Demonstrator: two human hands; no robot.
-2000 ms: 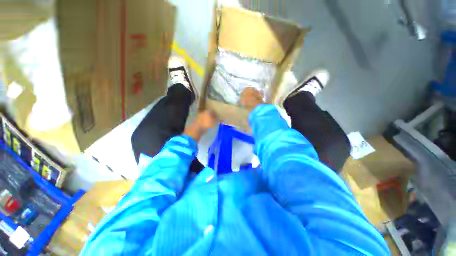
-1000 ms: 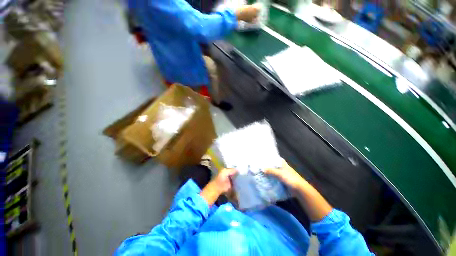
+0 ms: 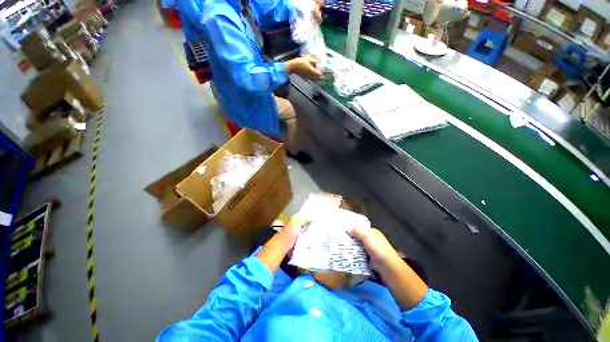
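Note:
A whitish flat bagged pack (image 3: 331, 242) with rows of dark marks is held in front of my chest. My left hand (image 3: 293, 230) grips its left side and my right hand (image 3: 370, 242) grips its right side. What is inside the pack cannot be told. A stack of white-grey flat panels (image 3: 401, 112) lies on the green belt (image 3: 468, 160), ahead and to the right of my hands.
An open waste carton (image 3: 257, 194) with loose clear bags stands on the floor ahead left. A person in a blue smock (image 3: 237, 67) handles clear bags at the belt. Cartons (image 3: 50, 87) are stacked far left. Black-and-yellow tape (image 3: 91, 234) runs along the floor.
Since one second ago, the held pack has tilted and shows its marked face. Two seconds ago my hands were at an open carton; that carton is out of view.

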